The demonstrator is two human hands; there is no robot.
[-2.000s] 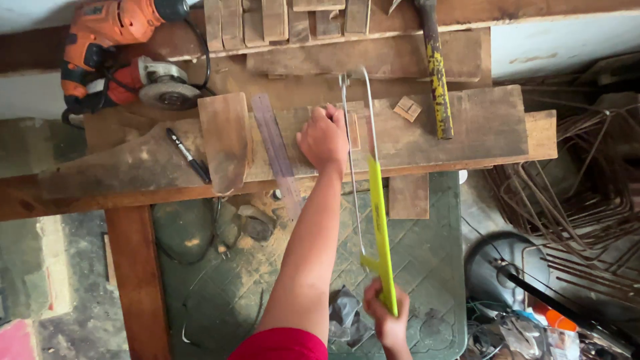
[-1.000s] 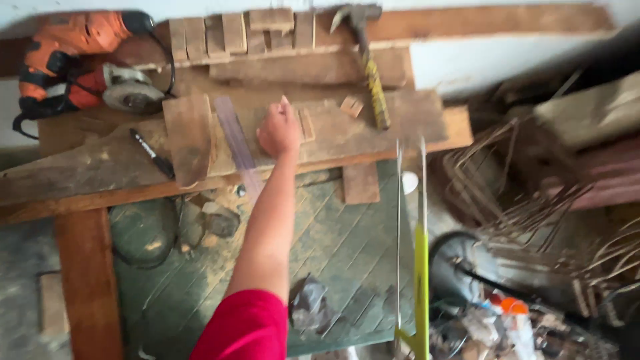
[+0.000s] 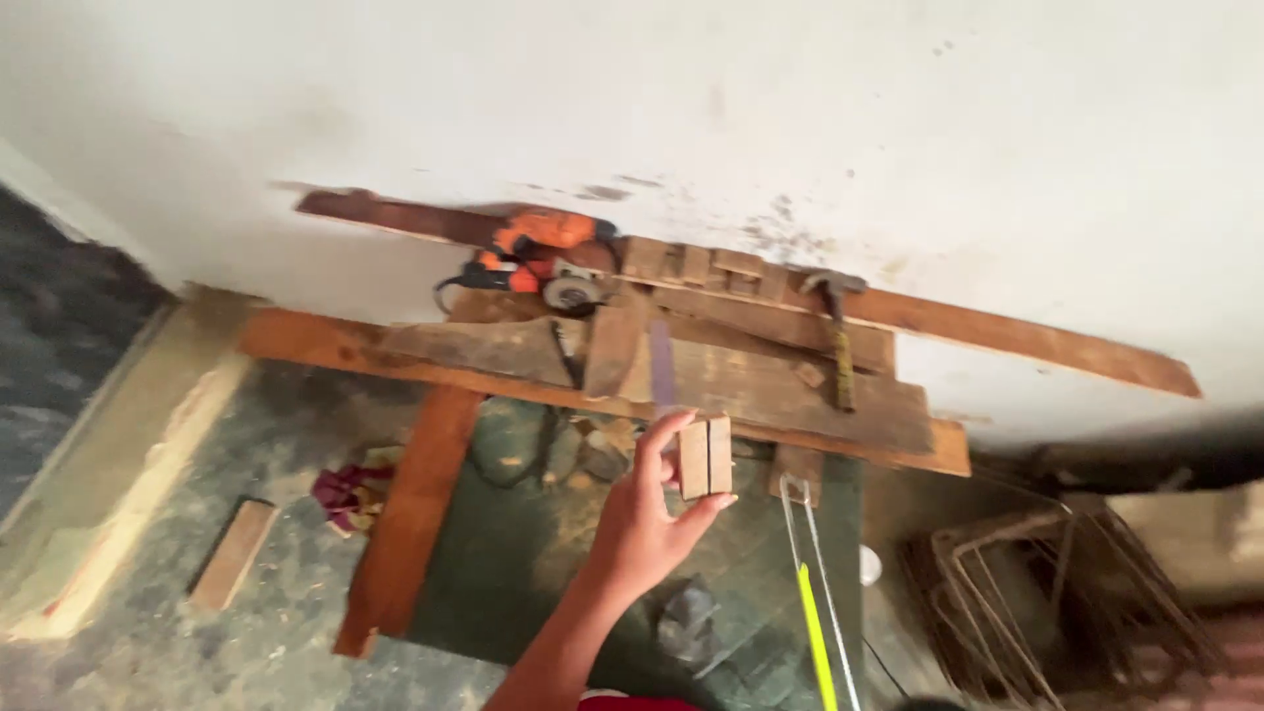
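Observation:
My left hand (image 3: 642,523) is raised in front of the bench, its thumb and fingers gripping a small wooden block (image 3: 695,459) with a dark straight line or slit down its face. Whether that is one piece or two held together, I cannot tell. To the right, a hacksaw (image 3: 814,622) with a yellow-green handle frame points up and away; my right hand is out of the frame. Beyond the block, a purple translucent ruler (image 3: 662,365) lies on a worn plank (image 3: 770,385). A claw hammer (image 3: 841,346) and a small wood offcut (image 3: 810,373) rest to its right.
An orange drill (image 3: 553,229) and an angle grinder (image 3: 568,286) lie at the back left of the planks, beside several wood pieces (image 3: 696,265). A marker (image 3: 566,351) lies nearer. Bent metal rods (image 3: 1027,592) are at right; a loose wood block (image 3: 233,553) lies on the floor.
My left hand has left the plank and now holds up the small wooden block. The right hand, seen earlier on the hacksaw, is out of view. The view has shifted to show more wall.

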